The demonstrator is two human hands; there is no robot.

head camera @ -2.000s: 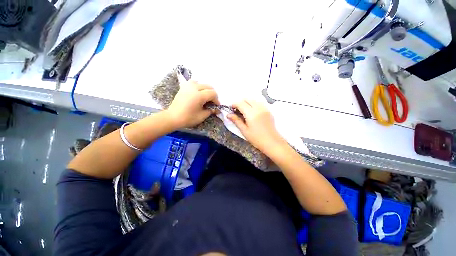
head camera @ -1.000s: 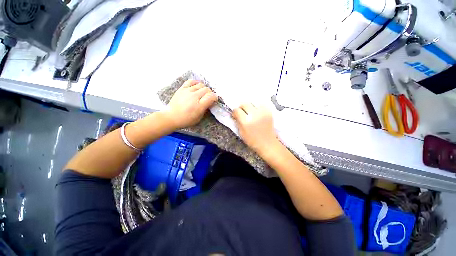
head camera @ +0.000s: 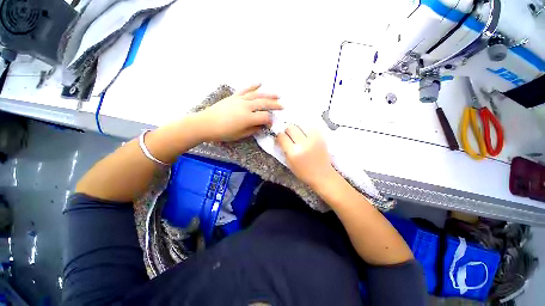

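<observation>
A speckled grey-brown strip with a pale backing lies slantwise over the table's front edge, its far end on the table top and its near part hanging over the lap. My left hand lies on the strip's upper part, fingers pointing right, thumb side near the seam edge. My right hand pinches the pale folded edge just right of my left hand. The fingertips of both hands nearly meet at the seam; what exactly lies between them is partly hidden.
The white sewing machine head stands at the upper right. Scissors, a thin dark-handled tool and a dark red case lie right of it. Curved cut pieces lie upper left. Blue bins are below the table.
My left hand has shifted right along the strip and its fingers have spread from a closed pinch to reach rightward. My right hand stays at the pale edge.
</observation>
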